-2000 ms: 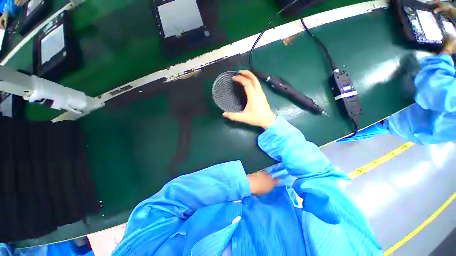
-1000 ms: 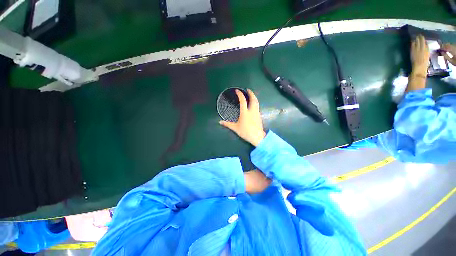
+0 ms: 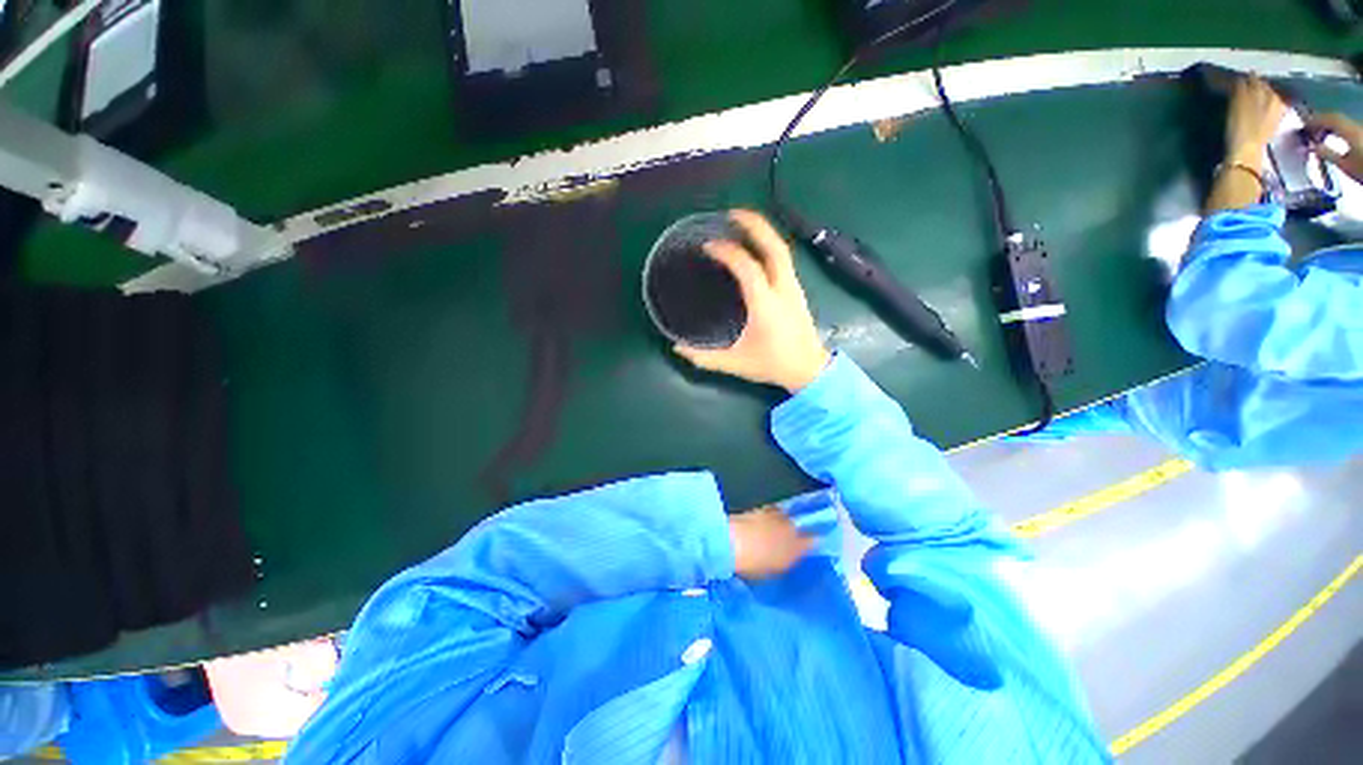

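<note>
The round dark screw dish (image 3: 691, 307) is over the green bench mat in front of me. My right hand (image 3: 770, 314) grips its right side, thumb at the near edge and fingers at the far edge. Whether the dish touches the mat is unclear. My left hand (image 3: 768, 543) is low by my body, blurred and partly hidden at my right sleeve; its fingers do not show clearly. The black electric screwdriver (image 3: 889, 293) lies right of the dish, its bit towards the lower right.
A slim black box with a white band (image 3: 1033, 307) lies further right, with cables. A black pile (image 3: 112, 471) and a white pipe-like arm (image 3: 157, 217) are at left. Units such as this one (image 3: 531, 38) lie beyond the white strip (image 3: 673, 139). Another person's hands (image 3: 1253, 135) work at far right.
The dish in my right hand looks larger and a little further up the picture than a second ago. My left hand shows a bit more. The other person's hands have shifted.
</note>
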